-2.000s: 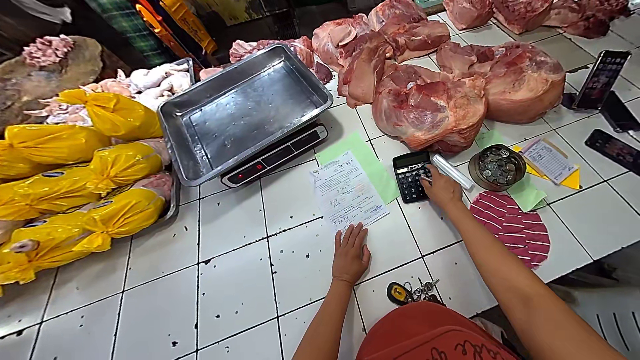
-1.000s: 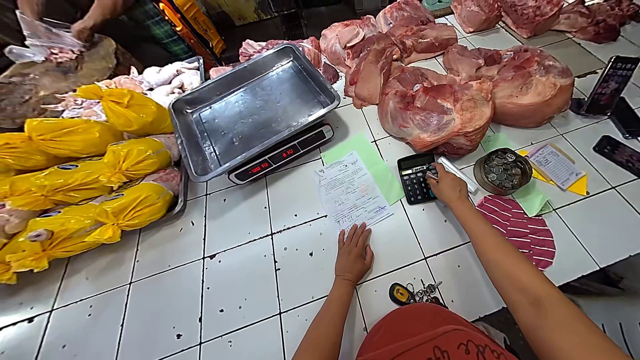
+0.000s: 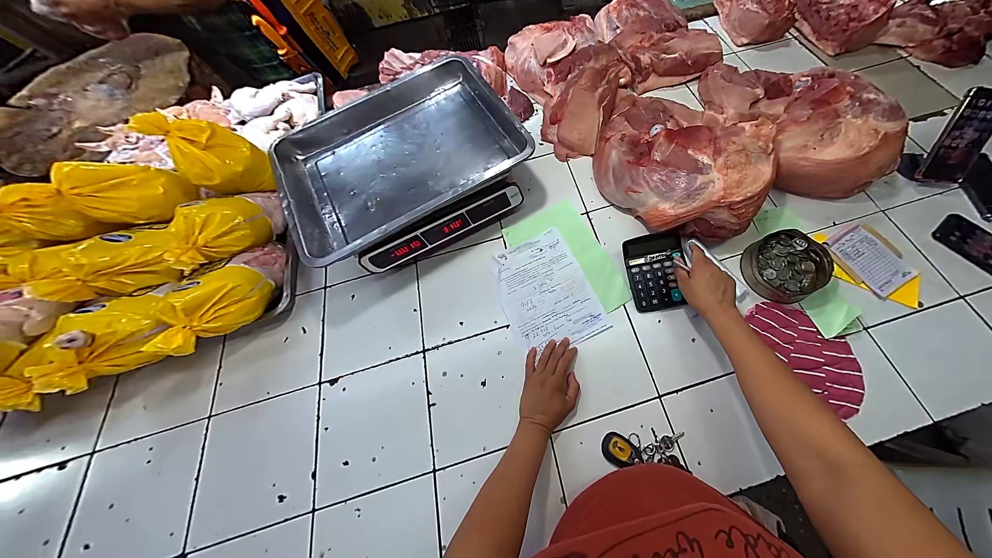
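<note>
My left hand point(image 3: 550, 384) lies flat, fingers spread, on the lower edge of a white paper with print and handwriting point(image 3: 546, 291). Under that paper is a light green sheet point(image 3: 601, 267). My right hand point(image 3: 707, 280) rests at the right side of a black calculator point(image 3: 651, 283), a finger near its keys. A whitish elongated object point(image 3: 725, 267) lies under or beside this hand; whether it is gripped does not show. Right of it stands a round container of coins point(image 3: 787, 266). Keys with a yellow and black fob point(image 3: 622, 449) lie near my body.
A digital scale point(image 3: 449, 226) carries a steel tray point(image 3: 403, 155). Yellow-wrapped poultry point(image 3: 139, 260) fills the left side. Large raw meat pieces point(image 3: 682, 163) lie at the back. At right are a small notepad point(image 3: 872, 260), a maroon striped cloth point(image 3: 810, 353) and phones point(image 3: 965, 240).
At the upper left, another person's hands and a clear plastic bag were over the chopping block one second ago; the bag is out of view now. My hands stay in nearly the same places.
</note>
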